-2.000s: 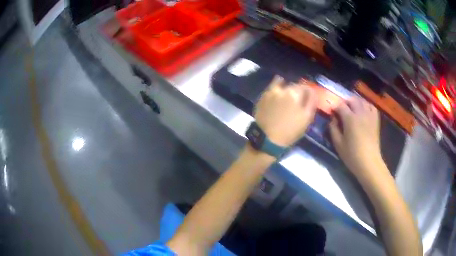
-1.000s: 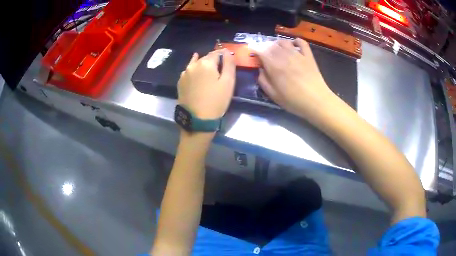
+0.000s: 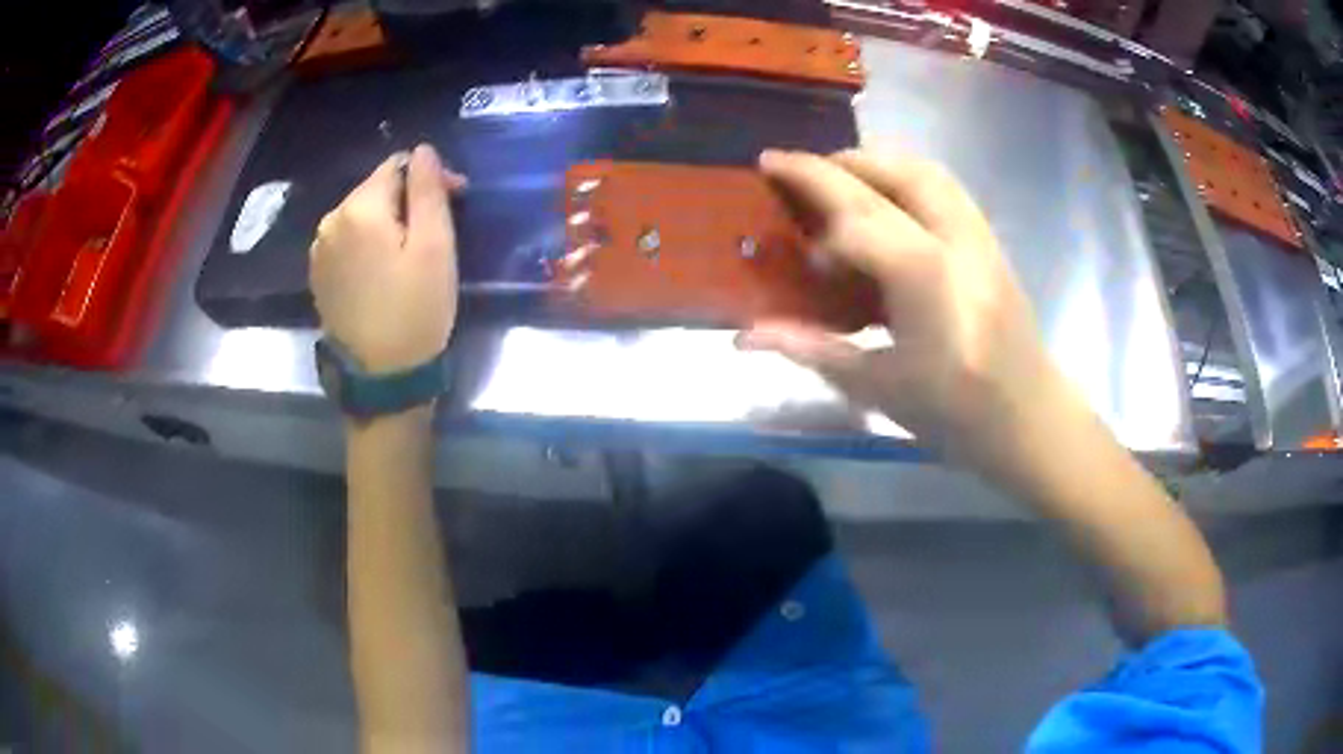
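An orange-brown carrier block [image 3: 685,243] with small metal studs is over the front part of the black work pad [image 3: 508,162]. My right hand [image 3: 899,280] holds its right end between thumb and fingers. My left hand [image 3: 386,265], with a dark watch on a green band, is over the pad's left part, its thumb and forefinger tips together. Whether a tiny part is between them cannot be seen. A clear-silver strip [image 3: 564,96] with round marks lies on the pad behind the block.
Red-orange bins [image 3: 96,221] stand at the left. Orange-brown strips lie behind the pad [image 3: 737,49] and on the rail at the right [image 3: 1230,170]. A round dark base [image 3: 508,22] is at the back. The shiny steel bench [image 3: 1016,192] surrounds the pad.
The view has shifted right. My left hand has come away from the carrier block, and my hands are further apart. The block now shows closer and larger, in my right hand.
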